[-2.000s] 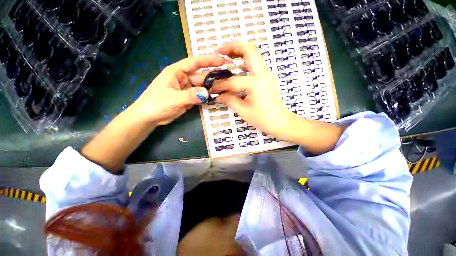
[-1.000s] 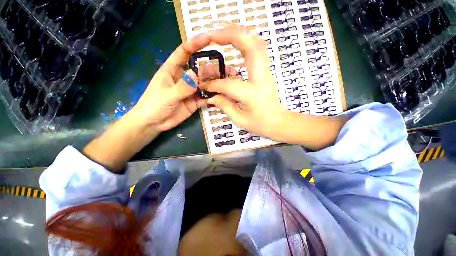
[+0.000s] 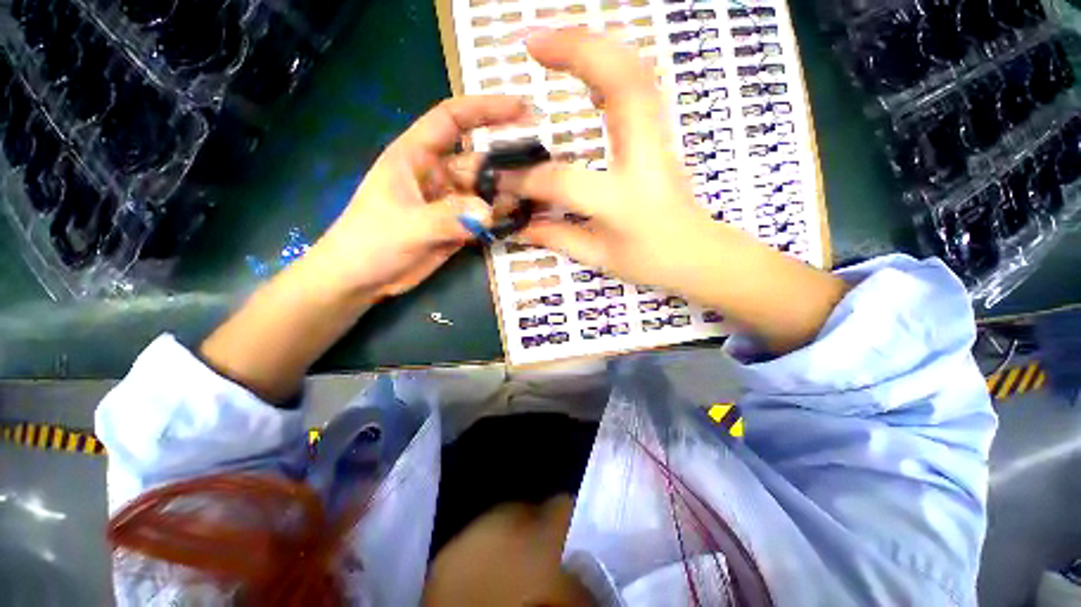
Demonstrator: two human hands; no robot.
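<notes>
A black ring-shaped housing [image 3: 487, 180] is held up between both hands over the left part of the white release liner sheet [image 3: 708, 311]. It is tilted and blurred, and fingers cover part of it. My left hand [image 3: 403, 208] grips its left side with thumb and fingers; a blue scrap [image 3: 477, 228] shows at the thumb tip. My right hand [image 3: 628, 190] holds its right side with thumb and a finger, other fingers raised. The sheet bears columns of small dark shapes, with pale tan positions at left. Whether an adhesive piece is in the fingers is hidden.
Clear blister trays with black parts lie at the left [image 3: 119, 154] and right [image 3: 966, 131]. Blue film scraps [image 3: 280, 254] lie on the dark green bench [image 3: 379, 338] left of the sheet. A small pale scrap [image 3: 441, 318] lies near the bench's front edge.
The housing has turned from facing the camera to a tilted pose. My right hand's upper fingers have lifted and spread away from it. The sheet appears slightly further right in view.
</notes>
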